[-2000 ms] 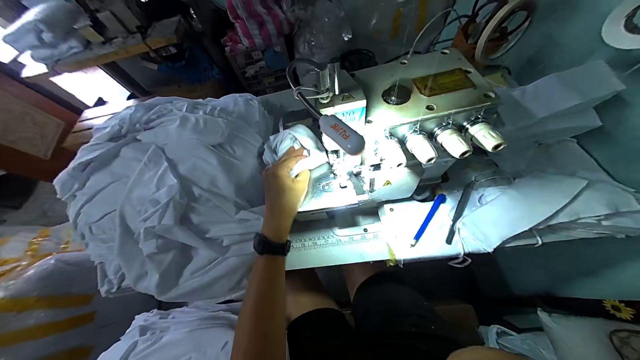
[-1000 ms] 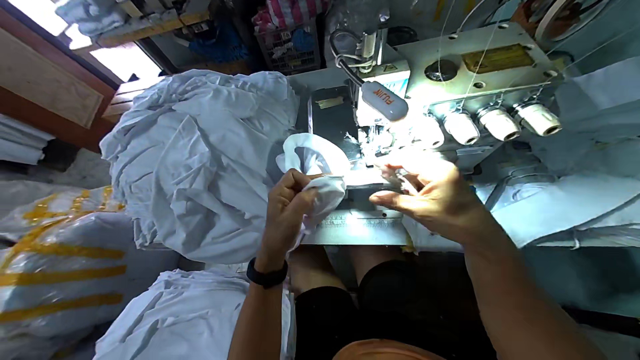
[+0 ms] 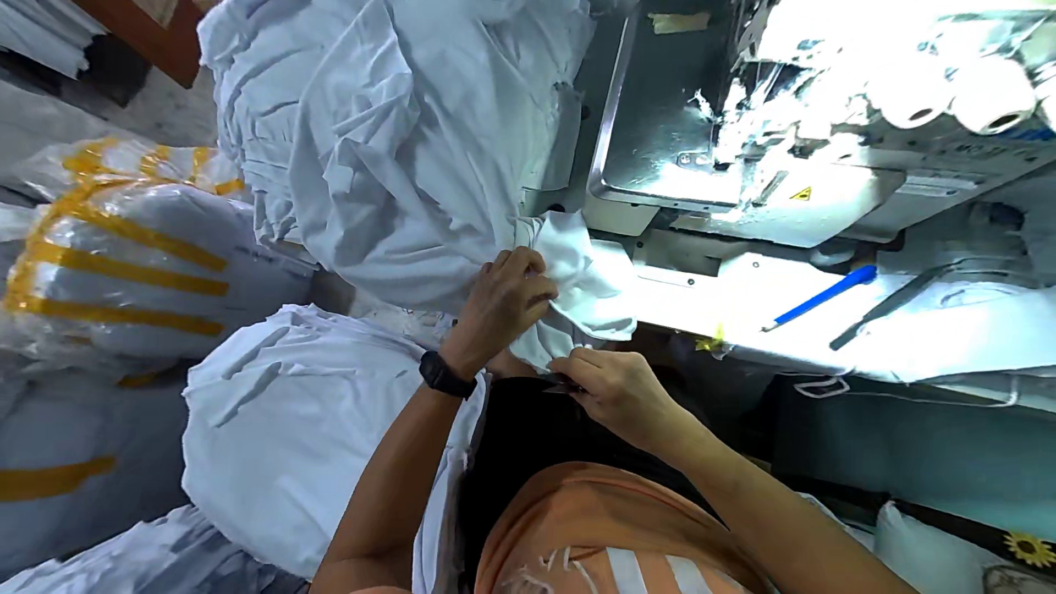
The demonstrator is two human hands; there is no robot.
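A small piece of white fabric (image 3: 587,276) hangs between my two hands, below the front edge of the sewing machine table. My left hand (image 3: 505,305), with a black band on its wrist, pinches the upper left part of it. Lower down, my right hand (image 3: 615,388) has its fingers closed at the fabric's bottom edge; a small dark pointed tool (image 3: 563,388) shows at these fingers, its kind hidden. The overlock sewing machine (image 3: 792,165), brightly lit, stands at the upper right. A large heap of white fabric (image 3: 412,157) lies left of it, touching the held piece.
A blue pen (image 3: 825,297) and dark tweezers or a similar slim tool (image 3: 887,309) lie on the table at the right. More white fabric (image 3: 289,445) is piled beside my left arm. A plastic-wrapped bundle with yellow tape (image 3: 124,264) stands at the far left.
Both hands have moved from in front of the machine's needle area down toward my lap, with the white piece. Two seconds ago only my left hand was in view, at the machine. The view has tilted downward.
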